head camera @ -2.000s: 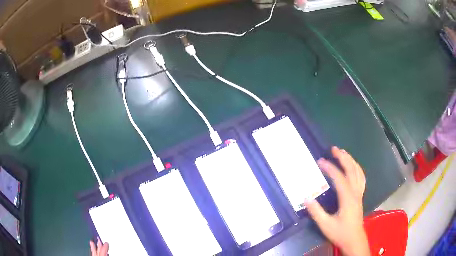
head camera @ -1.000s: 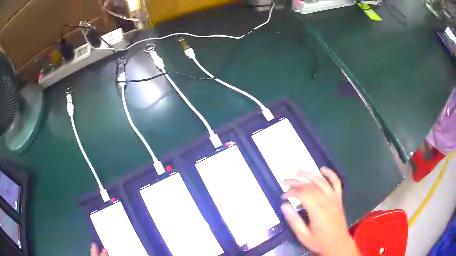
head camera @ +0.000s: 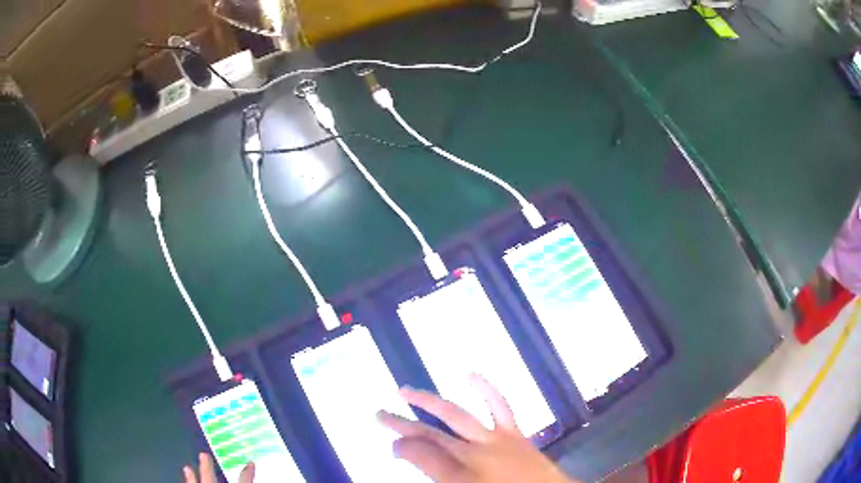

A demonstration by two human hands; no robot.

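Smartphones lie side by side in the slots of a black phone tray [head camera: 658, 351], each with a short white cable [head camera: 486, 176] plugged into its top end. The rightmost phone [head camera: 578, 307] and the leftmost phone [head camera: 236, 426] show green and blue rows. The two middle phones are mostly bright white; the second from left [head camera: 345, 387] has a faint blue row. My right hand [head camera: 477, 439] is over the lower part of the middle phones, fingers spread, holding nothing. My left hand [head camera: 212, 472], cut off by the bottom edge, has fingertips at the leftmost phone.
A second phone tray [head camera: 62, 396] is at the left edge. A desk fan [head camera: 71, 222] stands at left, a power strip [head camera: 175, 104] behind. A long white cord [head camera: 396, 66] and thin black cable [head camera: 293, 148] cross the mat. A red stool [head camera: 732, 439] and a person's pink sleeve [head camera: 847, 250] are at right.
My right hand has moved left from the rightmost phone to the middle phones. Green and blue rows now show on the rightmost and leftmost phones. More of my left hand's fingers show.
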